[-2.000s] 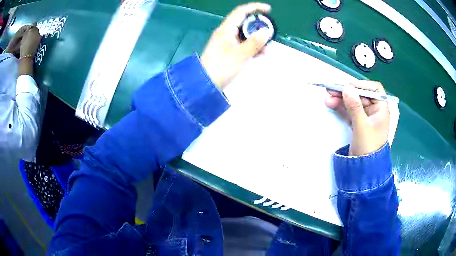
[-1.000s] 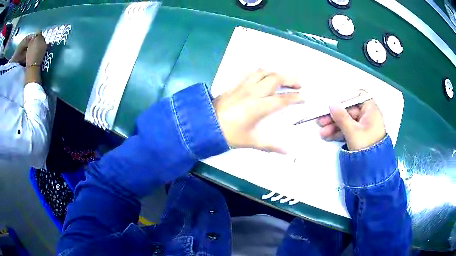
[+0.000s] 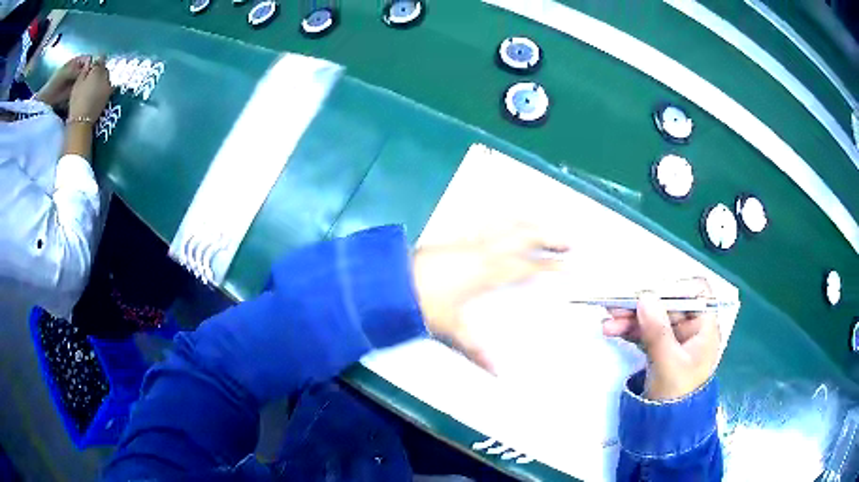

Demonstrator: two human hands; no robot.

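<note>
The white work sheet (image 3: pixel 542 377) lies on the green bench in front of me. My right hand (image 3: pixel 673 339) is over its right part and holds the slim silver tweezers (image 3: pixel 650 304), tip pointing left. My left hand (image 3: pixel 480 282) is blurred over the left part of the sheet, fingers apart, with no unit visible in it. Small white curved strips (image 3: pixel 503 450) sit in a row at the near bench edge. The pale strip backing (image 3: pixel 252 165) lies left of the sheet, with wavy arcs at its near end.
Black-rimmed round units, among them one with a pale blue centre (image 3: pixel 525 102), lie on the green belt (image 3: pixel 603 113) beyond the sheet. A neighbouring person's hands (image 3: pixel 87 89) are at far left by white curved pieces (image 3: pixel 135 75). A blue bin (image 3: pixel 75 377) of dark parts stands low left.
The round unit seen in my left hand two seconds ago is gone from it. That hand moved down over the sheet and opened. The view shifted, showing more belt units.
</note>
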